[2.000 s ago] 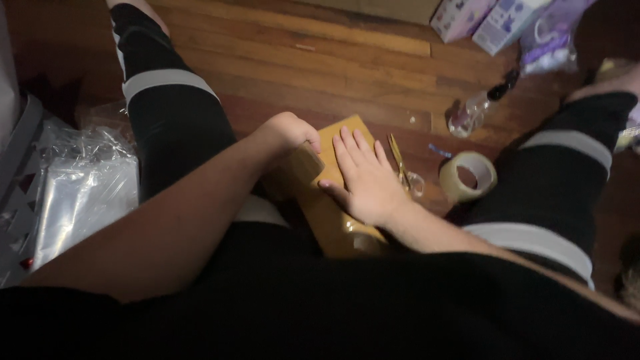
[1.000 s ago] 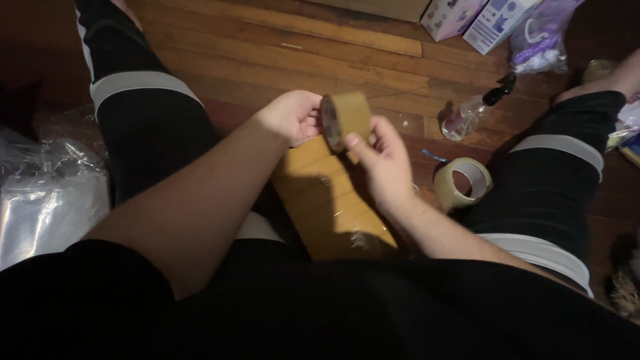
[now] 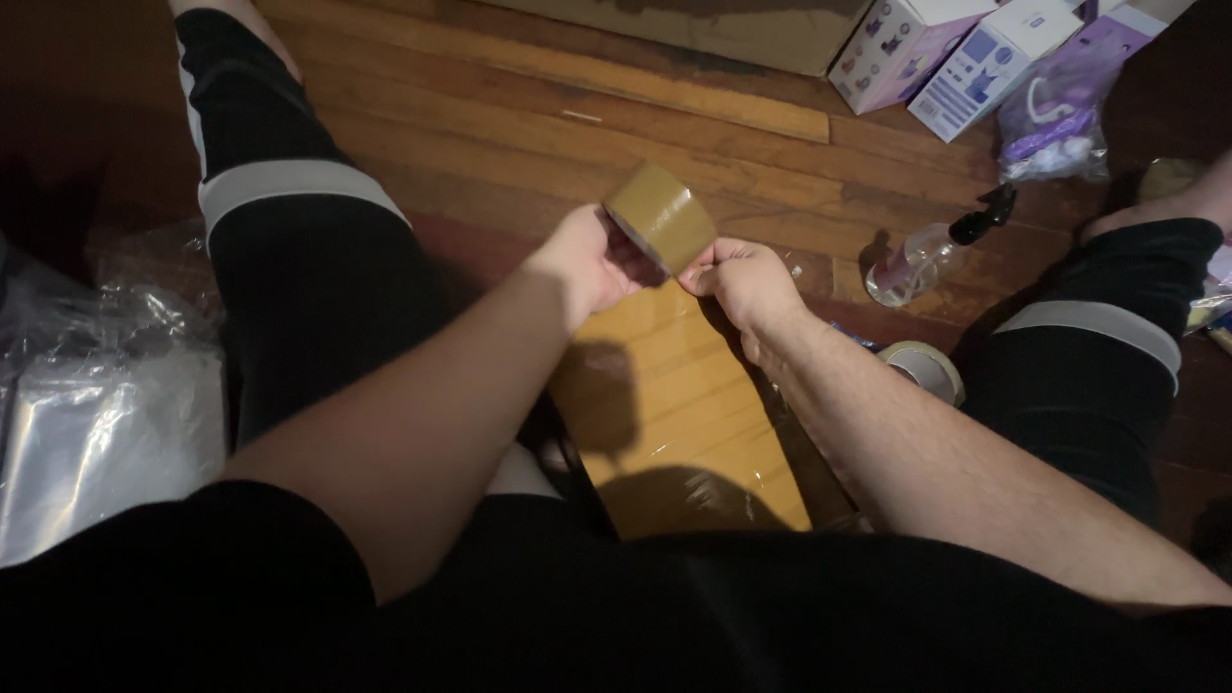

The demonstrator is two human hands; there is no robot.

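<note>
Between my legs lies a long package wrapped in shiny brown tape (image 3: pixel 688 404). My left hand (image 3: pixel 592 255) holds a roll of brown packing tape (image 3: pixel 664 217) above the package's far end. The thumb and fingers of my right hand (image 3: pixel 746 279) are pinched together at the roll's lower right edge, by the package's far corner; whether they grip the tape's loose end is too small to tell. A second, paler tape roll (image 3: pixel 924 373) lies to the right of the package, partly behind my right forearm.
A clear spray bottle with a black nozzle (image 3: pixel 919 255) lies on the wooden floor (image 3: pixel 539 106). Farther back are a large cardboard box (image 3: pixel 731 29), printed boxes (image 3: pixel 996 63) and a plastic bag with purple things (image 3: pixel 1054 135). Clear plastic packaging (image 3: pixel 115 423) lies left of my left leg.
Two seconds ago my right hand lay flat on the package. A second ago both hands were at the brown tape roll above it; now my right hand is at the roll's lower edge.
</note>
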